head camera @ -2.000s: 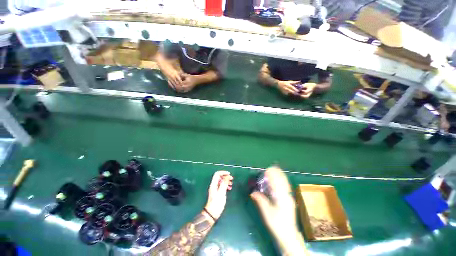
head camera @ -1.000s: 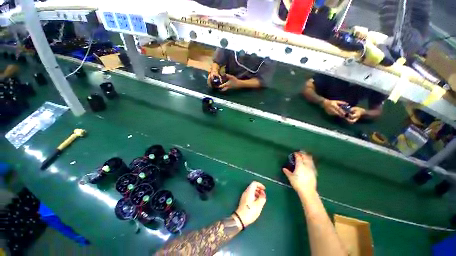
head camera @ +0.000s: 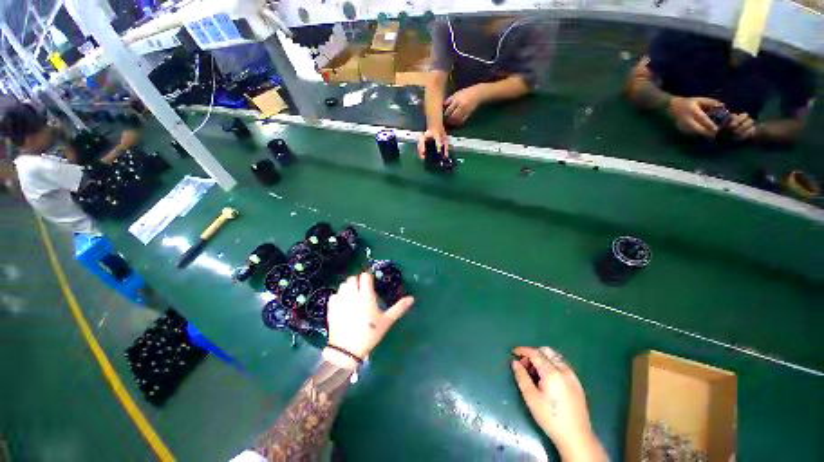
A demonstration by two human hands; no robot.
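Several black cylindrical units with green dots and thin wires lie in a cluster (head camera: 296,291) at left centre. My left hand (head camera: 360,314) is over the cluster's right side, thumb and fingers apart, beside a black unit (head camera: 388,278); contact cannot be told. My right hand (head camera: 553,397) is low over the green table, fingers curled; a small dark spot shows at its fingertips, too small to identify. A single black cylinder (head camera: 623,260) stands upright beyond my right hand.
A tan carton (head camera: 688,390) with small metal pieces is at right. A yellow-headed hammer (head camera: 210,236) and plastic sheet (head camera: 172,209) lie at left. Across the pale rail (head camera: 542,159), one person touches a black unit; another holds a small dark part. Another person sits far left.
My left hand has moved left to the cluster. My right hand has let go of the black cylinder, now standing on the table, and drawn back toward me. The view has turned left.
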